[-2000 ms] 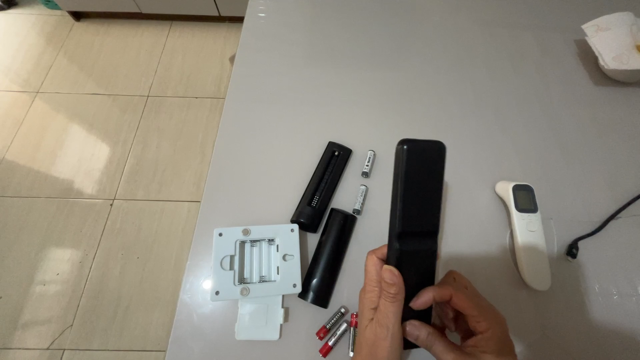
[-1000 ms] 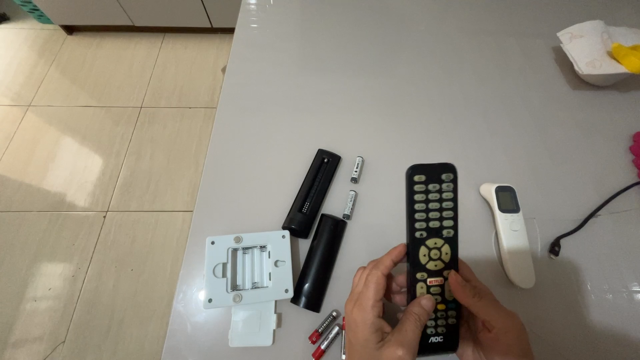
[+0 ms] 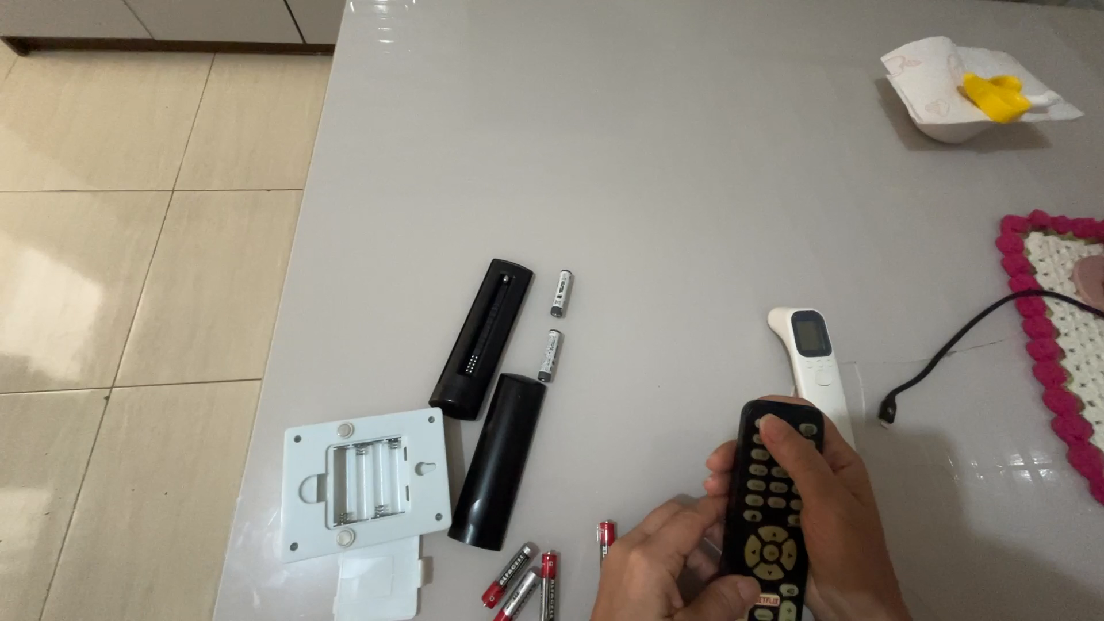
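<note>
A black AOC remote control (image 3: 772,500) is held button side up between both hands. My right hand (image 3: 841,517) wraps its right side, the thumb on the top buttons. My left hand (image 3: 668,561) grips its lower left side, the thumb near the lower buttons. To the left lie a black remote body (image 3: 483,336) and a black cover (image 3: 498,461). Silver AAA batteries, one above (image 3: 561,293) and one below (image 3: 549,355), lie beside them. A white device (image 3: 302,431) shows its empty battery compartment, its lid (image 3: 377,582) below. Several red and silver batteries (image 3: 509,575) lie near my left hand.
A white infrared thermometer (image 3: 815,362) lies just beyond my right hand. A black cable (image 3: 940,354) runs right onto a crocheted mat with a pink edge (image 3: 1048,345). At the back right, a bowl (image 3: 953,131) holds a paper napkin (image 3: 927,82) and a yellow object (image 3: 996,97).
The remote control was first held back side up, then turned to show its buttons. My right hand has moved up to the remote's top end, and the remote is lower and farther right.
</note>
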